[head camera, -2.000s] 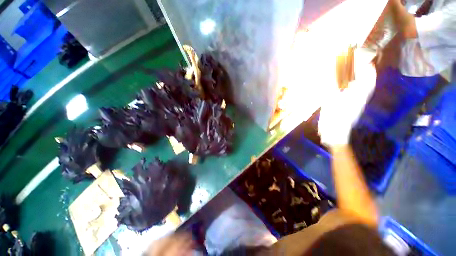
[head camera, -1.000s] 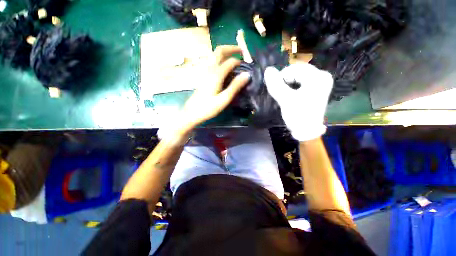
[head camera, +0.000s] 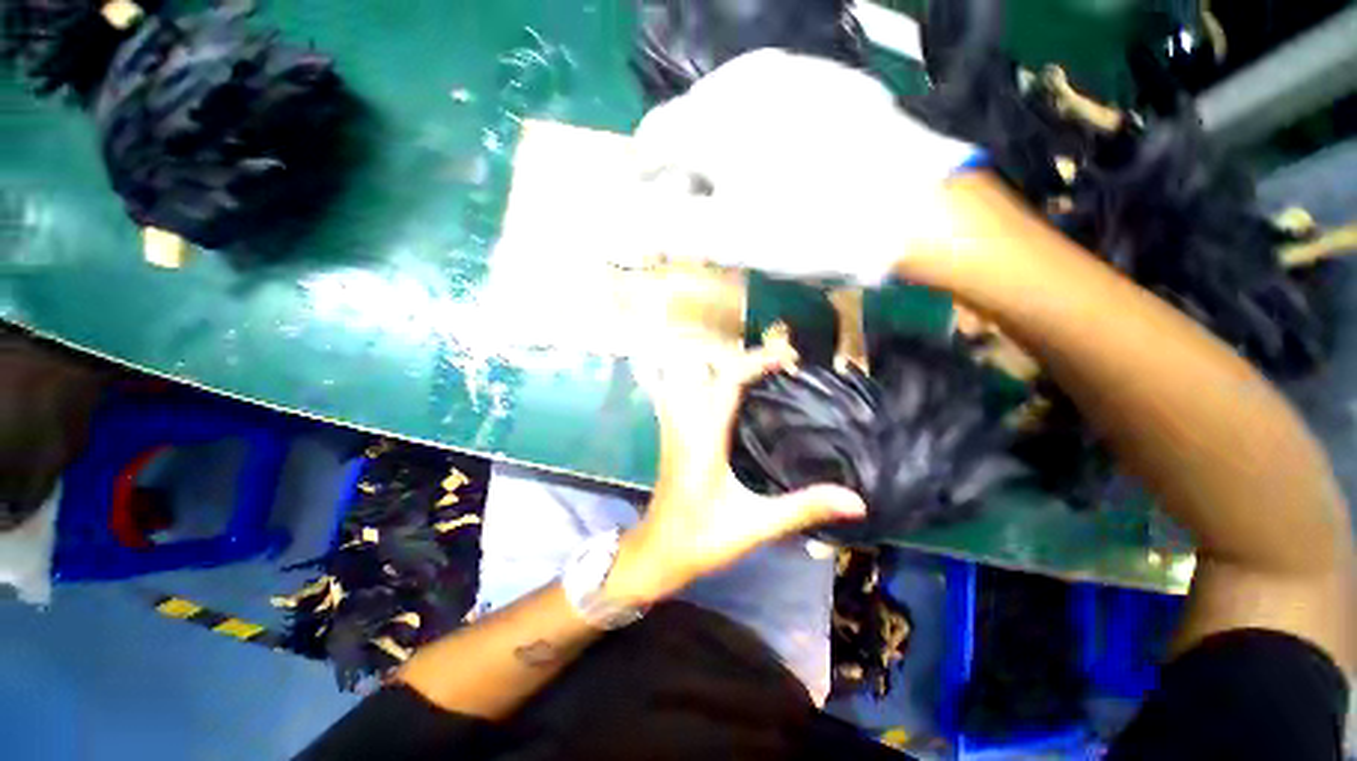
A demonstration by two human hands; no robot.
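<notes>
My left hand [head camera: 707, 468], bare, is at the bench's front edge with thumb and fingers spread around the near side of a black spiky piece [head camera: 848, 431]. A beige tab [head camera: 850, 330] sticks up from the piece. My right hand [head camera: 789, 171], in a white glove, reaches across over the cardboard work mat [head camera: 558, 223]. Its fingers are washed out by glare against the mat, so what they hold cannot be told.
A round black tuft [head camera: 223, 134] with a beige end sits on the green bench [head camera: 402, 253] at left. More black pieces [head camera: 1176, 253] lie at right, partly behind my right forearm. Below are blue crates [head camera: 1027, 654], black pieces with beige ends [head camera: 395, 565] and a blue stool [head camera: 171, 476].
My right hand has left the black piece and moved left and forward over the mat. My left hand has moved right and nearer with the piece. The view has tilted and shifted.
</notes>
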